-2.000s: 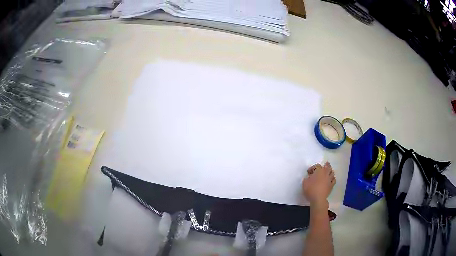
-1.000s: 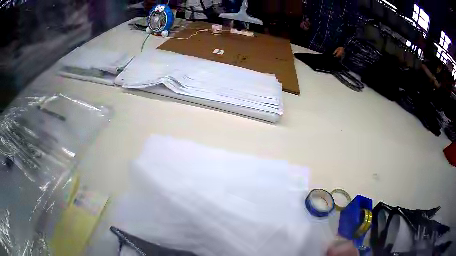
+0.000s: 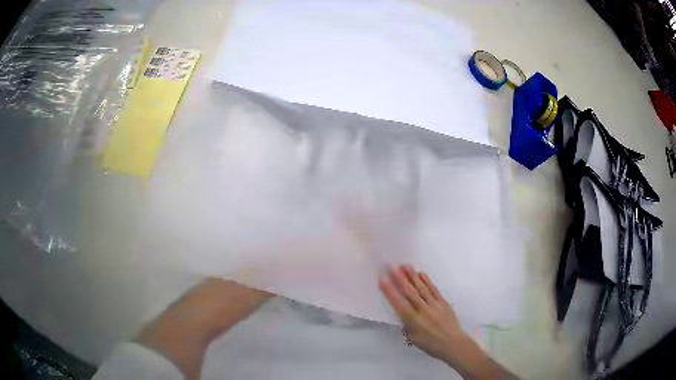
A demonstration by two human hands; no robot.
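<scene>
A thin white sheet (image 3: 222, 200) lies over the bag, whose dark top edge shows faintly through it. Another white sheet (image 3: 341, 59) shows beyond it. My right hand (image 3: 422, 304) rests on the near part of the upper sheet, fingers slightly apart, holding nothing. My left forearm (image 3: 215, 315) reaches under the sheet's near edge. A blurred skin-coloured patch shows through near the middle, but my left hand's grip is hidden.
Shiny clear polybags (image 3: 59, 96) lie at the left, beside a yellow sticker backing sheet (image 3: 148, 122). At the right are a blue tape dispenser (image 3: 526, 137), a blue-rimmed tape roll (image 3: 488, 70), a thinner roll and black bags (image 3: 585, 230) with handles.
The view has tilted back down. The upper sheet now covers the black bag, which was bare two seconds ago. My left forearm has come into view, and my right hand has moved onto the sheet.
</scene>
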